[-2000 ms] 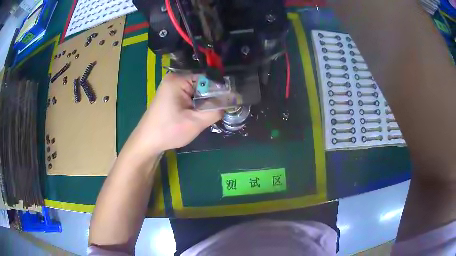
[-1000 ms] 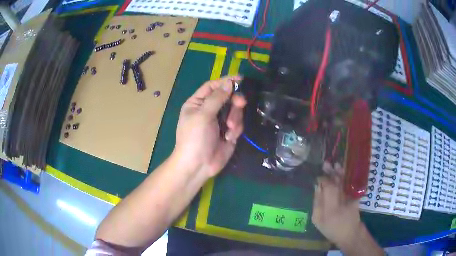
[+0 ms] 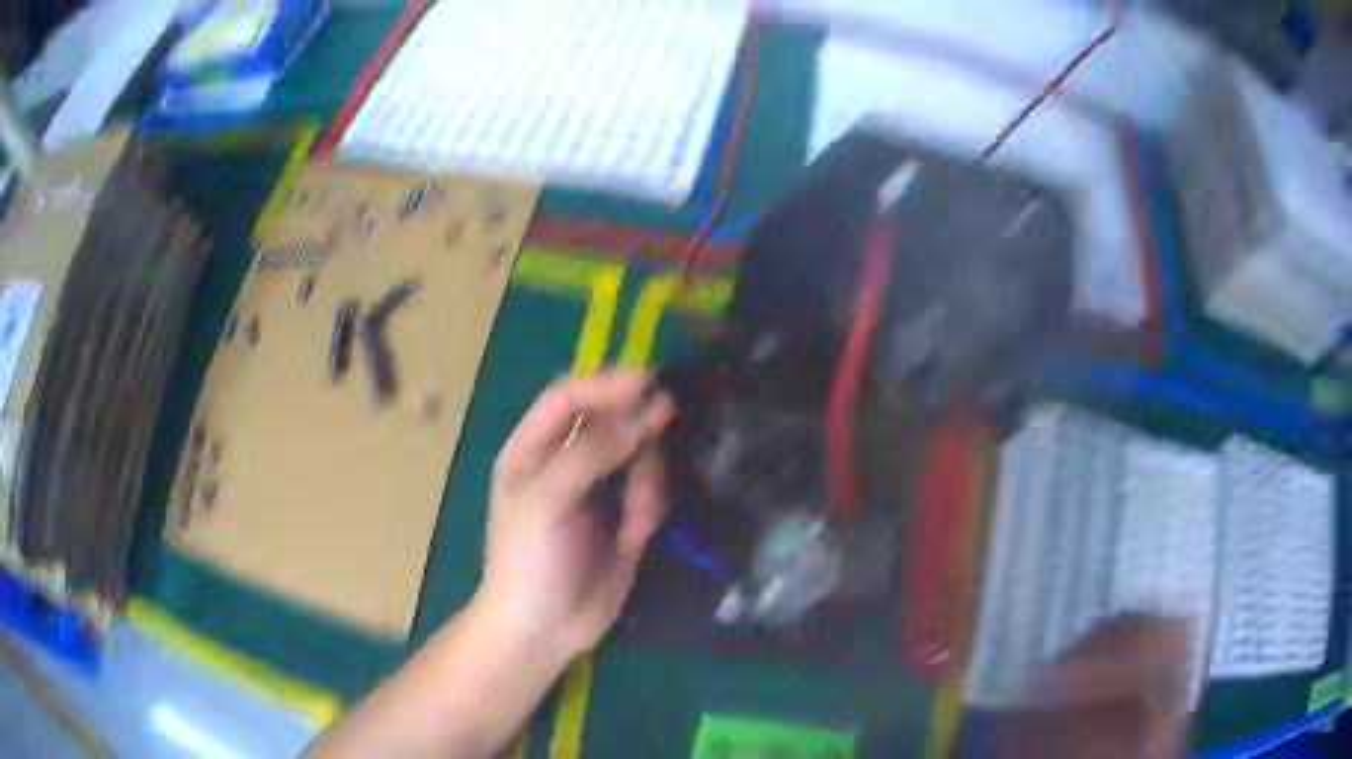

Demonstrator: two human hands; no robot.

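Observation:
The frame is blurred. My left hand (image 3: pixel 571 497) is left of the black test fixture (image 3: pixel 905 282), with thumb and fingers pinched on a small dark component (image 3: pixel 651 392). Its details are too blurred to read. My right hand (image 3: pixel 1105 685) is a smear at the lower right, over the near part of a white component tray (image 3: pixel 1045 549), partly cut off by the bottom edge. Its fingers cannot be made out. The red clamp handle (image 3: pixel 943 549) stands upright with no hand on it. The clear pressure plate and nest (image 3: pixel 786 571) show as a blurred shiny patch.
A cardboard sheet (image 3: pixel 312 489) with dark parts lies left of my left hand. A cardboard stack (image 3: pixel 104 400) stands far left. White trays (image 3: pixel 549 89) lie behind, and a pale stack (image 3: pixel 1260 208) is rear right. The green label (image 3: pixel 774 738) is at the bottom edge.
The view has shifted, so the bench appears lower. My right hand has left the red handle and moved right to the tray. My left hand keeps its pinch beside the fixture.

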